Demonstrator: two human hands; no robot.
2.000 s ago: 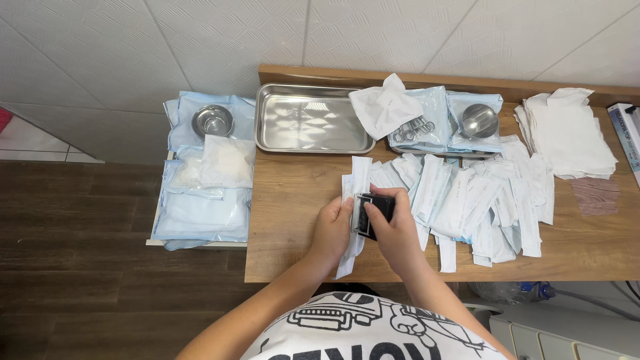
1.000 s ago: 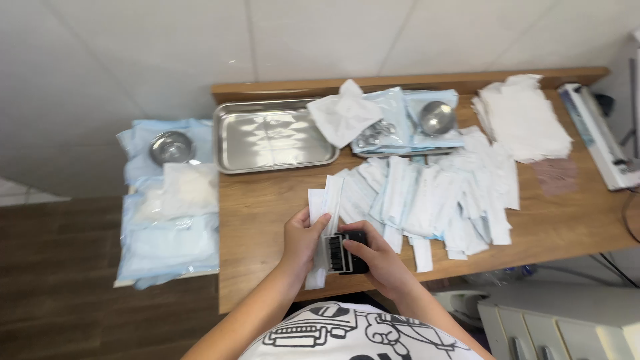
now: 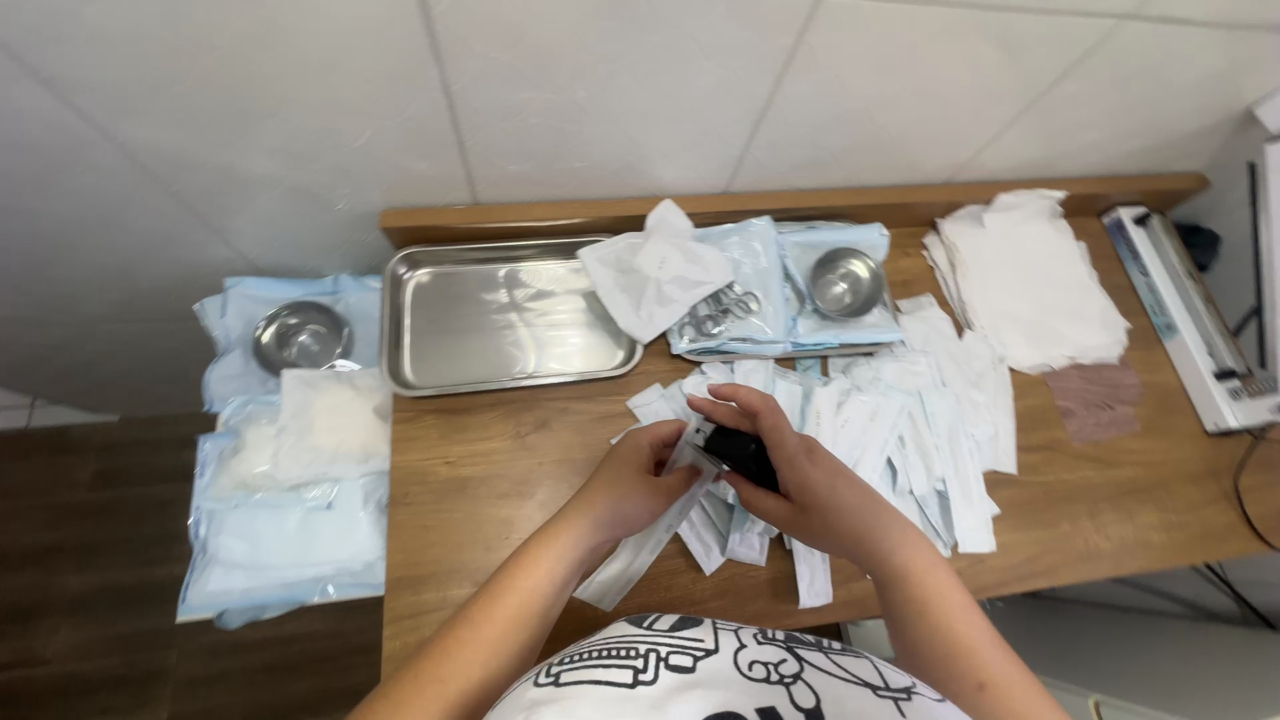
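Note:
My left hand (image 3: 632, 482) pinches a narrow white paper pouch (image 3: 640, 550), which slants down toward my shirt. In my right hand (image 3: 790, 465) is a black self-inking stamp (image 3: 740, 456), its metal-coloured end close against the upper part of the pouch. Whether the stamp touches the pouch cannot be told. Beneath and to the right of my hands lies a loose pile of similar white pouches (image 3: 900, 420) on the wooden desk (image 3: 480, 500).
Behind my hands are a steel tray (image 3: 500, 320), a folded white packet (image 3: 655, 270) and blue pouches with metal instruments (image 3: 718, 308) and a steel bowl (image 3: 845, 282). White sheets (image 3: 1040, 285) and a long sealing device (image 3: 1185, 310) stand right; more pouches (image 3: 290, 540) and another bowl (image 3: 300, 338) are left.
The two pouches at my left hand in the earlier frames no longer show side by side; one slanting pouch shows there now. The stamp has turned and its window no longer faces up.

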